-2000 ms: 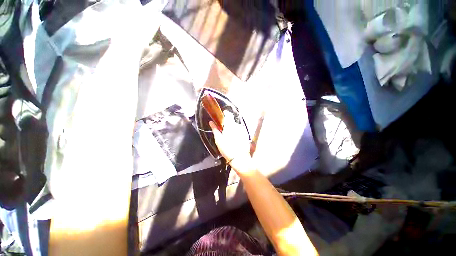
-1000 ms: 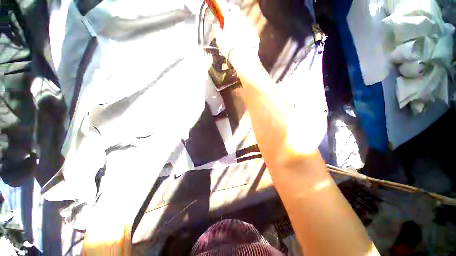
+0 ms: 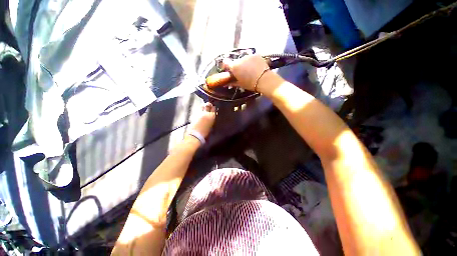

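The iron (image 3: 219, 80), with an orange-brown handle and dark metal body, is at the right part of the table near its front edge. My right hand (image 3: 248, 71) is shut on the handle. My left hand (image 3: 203, 121) is just below the iron's near edge, at the table's front edge; its fingertips are bright and small, and whether they hold anything cannot be told. A pale garment panel (image 3: 138, 62) with dark lines and a pale strip lies left of the iron. Strong glare hides its detail.
Crumpled grey-green cloth (image 3: 32, 95) lies at the left and hangs at the table's front left. The iron's cord (image 3: 371, 44) runs to the upper right. A blue-edged surface (image 3: 338, 21) is at the upper right. My patterned clothing shows at the bottom centre.
The iron has moved back towards me from the far side and turned, its handle now lying more sideways. My left hand has come to the front edge. The view has shifted.
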